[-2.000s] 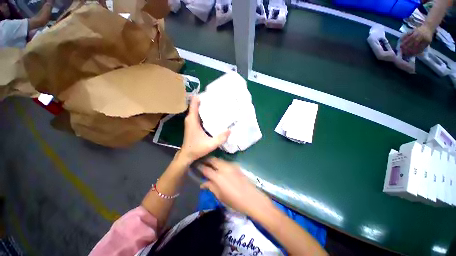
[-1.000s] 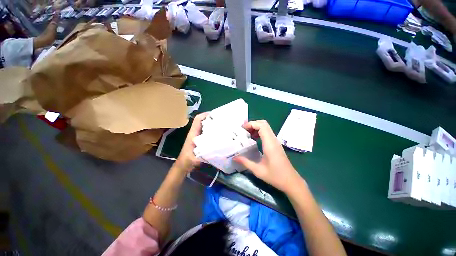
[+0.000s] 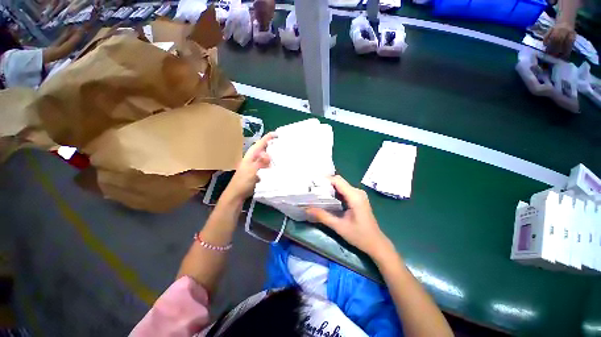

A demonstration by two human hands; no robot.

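A thick stack of flat white cards (image 3: 298, 158) lies between my two hands at the near edge of the green bench (image 3: 455, 230). My left hand (image 3: 252, 168) grips the stack's left side, with fingers along its upper left edge. My right hand (image 3: 350, 214) holds the near right corner, thumb and fingers on the edges. The near edges of the cards show as thin layers. A smaller pile of white leaflets (image 3: 392, 170) lies on the bench to the right of the stack, touched by neither hand.
Crumpled kraft paper (image 3: 165, 139) fills the left, with pale strapping (image 3: 251, 126) beside it. White retail boxes (image 3: 543, 227) stand in a row at right. A grey post (image 3: 314, 59) rises behind the stack. Bagged products (image 3: 390, 38) sit on the belt (image 3: 435, 79); another person's hand (image 3: 560, 39) reaches in.
My right hand has come up onto the stack, and both hands now hold it. The stack is more squared than one second ago. Bagged products on the belt have shifted right.
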